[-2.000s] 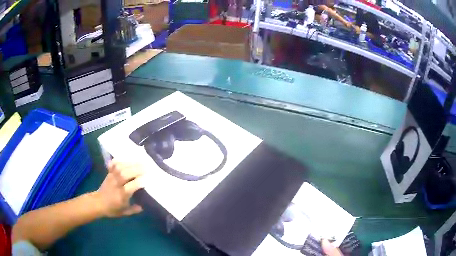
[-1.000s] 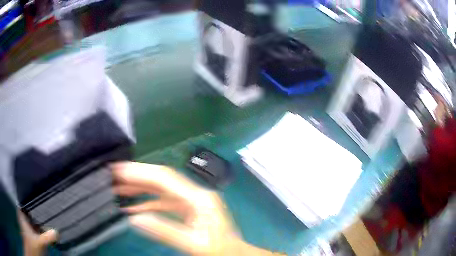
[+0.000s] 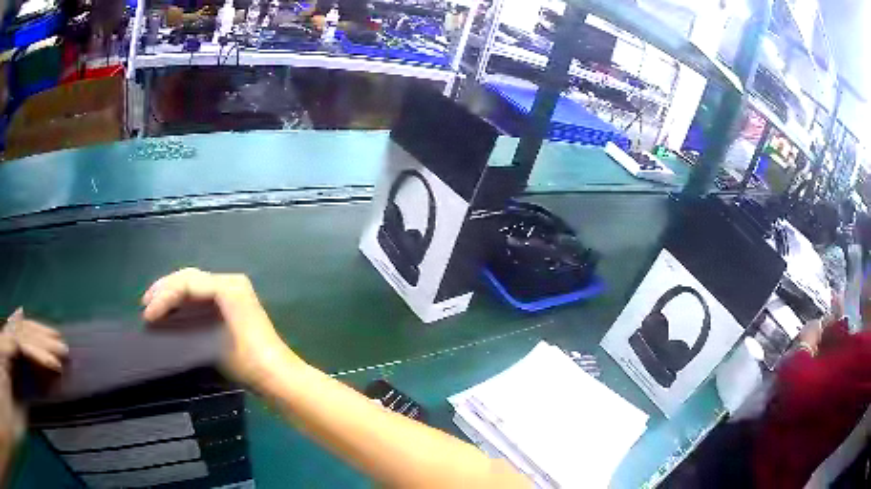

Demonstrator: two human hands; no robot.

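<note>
A black retail box [image 3: 143,444] with pale bars on its side is at the lower left, cut off by the frame's bottom. Its dark top panel [image 3: 134,361] is blurred. My right hand [image 3: 215,310] curls over the right end of this panel. My left hand [image 3: 33,346] is at the left edge, partly cut off, with its fingers on the panel's left end. The inside of the box is hidden. A short pile of small black cards [image 3: 393,399] and a stack of white leaflets [image 3: 554,420] lie right of my right forearm.
Two upright headphone boxes [image 3: 420,224], [image 3: 673,320] stand on the green bench. Between them, black headphones [image 3: 540,250] lie in a blue tray [image 3: 546,304]. A raised green shelf [image 3: 277,167] runs behind. Another person's red sleeve [image 3: 821,406] is at the right edge.
The box was lying front up, then showed its pale open flap; now a dark panel is across its top. My right hand has moved from its side to this panel. The view has shifted right.
</note>
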